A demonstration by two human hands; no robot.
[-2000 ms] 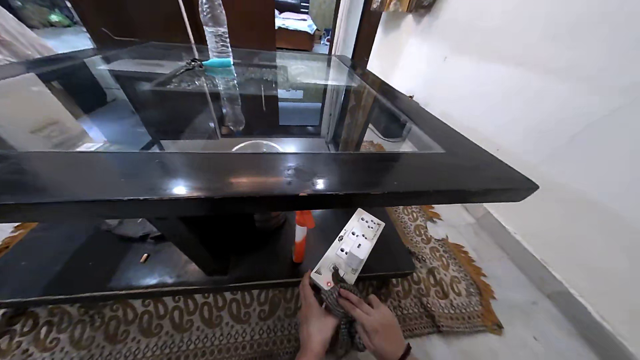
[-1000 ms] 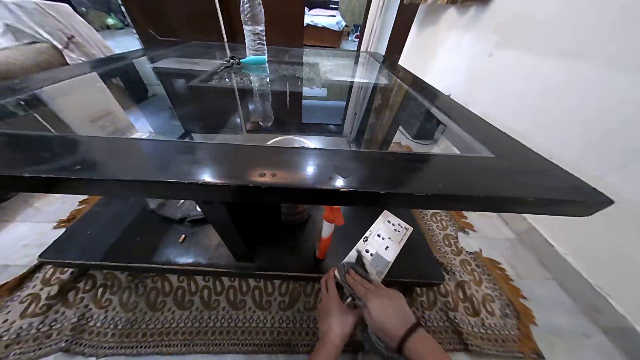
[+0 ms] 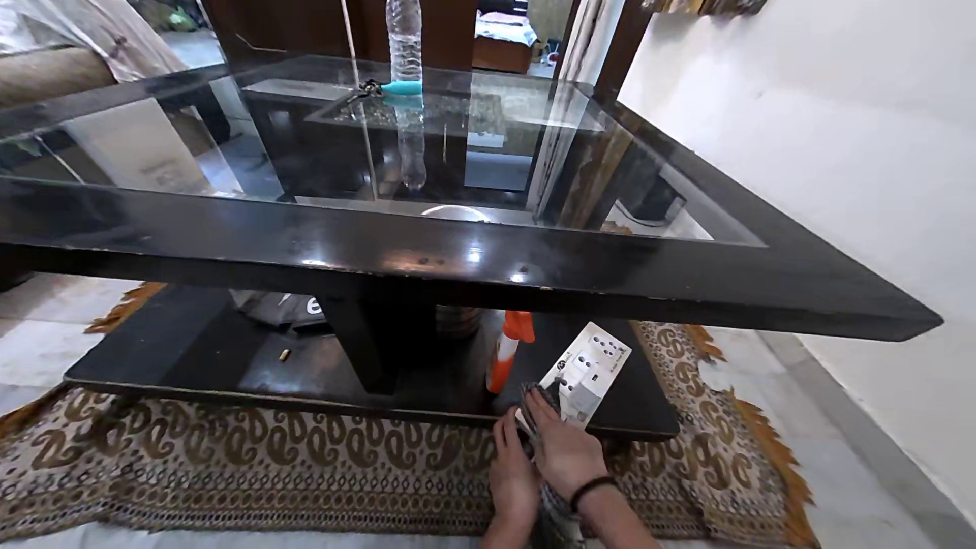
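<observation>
A white power strip (image 3: 593,366) with several sockets and a white plug-in adapter (image 3: 585,394) tilts over the right part of the table's black lower shelf. My left hand (image 3: 512,476) is at its near end, fingers against the strip's left edge. A dark grey cloth (image 3: 560,507) is bunched under my right hand (image 3: 566,454), which presses it on the strip's near end and wears a dark band at the wrist. Just left of the strip, an orange and white spray bottle (image 3: 505,354) stands on the shelf. The cloth hides the strip's near end.
The glass-topped black table (image 3: 488,263) overhangs the shelf close above my hands. On the glass are a clear plastic bottle (image 3: 405,42) and a teal-handled tool (image 3: 402,88). A dark bag (image 3: 278,309) lies on the shelf's left. Below is a fringed paisley rug (image 3: 305,473); a white wall (image 3: 839,137) rises at right.
The view has shifted left and the hands remain at the strip's near end. My right hand and the cloth have changed position a little there.
</observation>
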